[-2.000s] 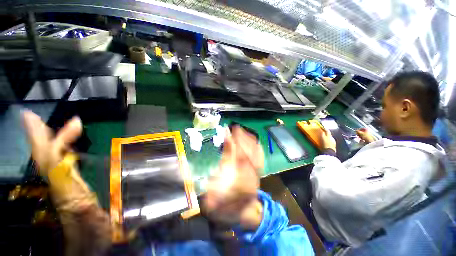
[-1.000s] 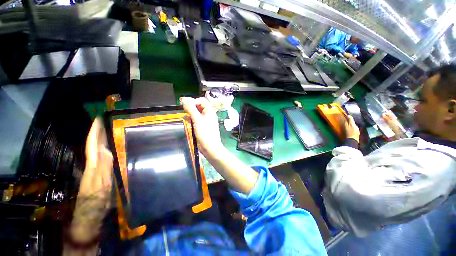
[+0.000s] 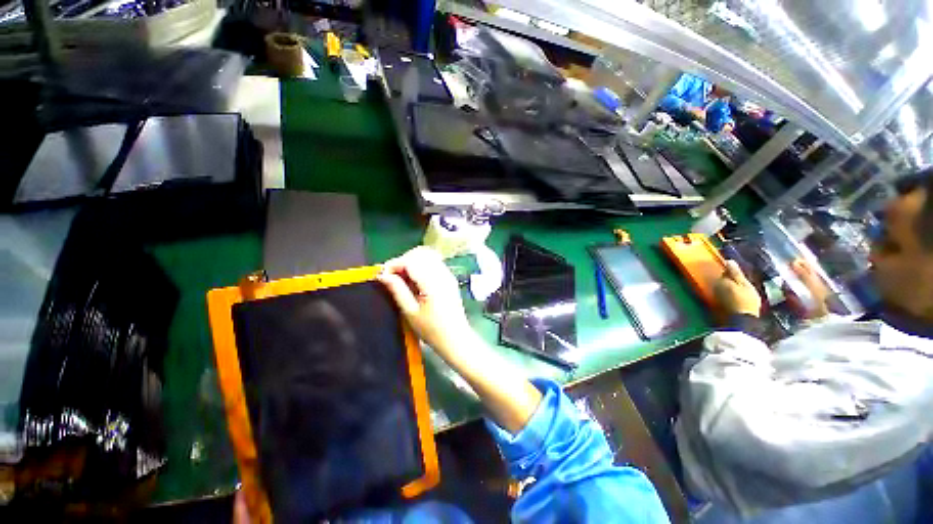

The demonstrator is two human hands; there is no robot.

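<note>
The orange jig (image 3: 227,353) is in front of me at lower left, with a dark glossy display panel (image 3: 327,394) lying inside its frame. My right hand (image 3: 425,292) grips the jig's upper right corner, with fingers on the top edge and the inner corner. Only a sliver of my left hand (image 3: 241,509) shows at the jig's lower left edge; the rest is hidden or cut off, so its grip is unclear. No separate black-bordered glass shows apart from the panel in the jig.
Stacked dark panels (image 3: 97,328) stand at left. Behind the jig are a grey pad (image 3: 313,230) and a white bottle (image 3: 455,233) with tissues. Dark screens (image 3: 540,302) lie at right. A parts tray (image 3: 552,202) is at the back. A person in a pale jacket (image 3: 808,409) works at right.
The black-bordered panel held over the jig no longer shows separately. My left hand has moved down, nearly out of view. A dark screen has appeared right of the bottle since the earliest frame.
</note>
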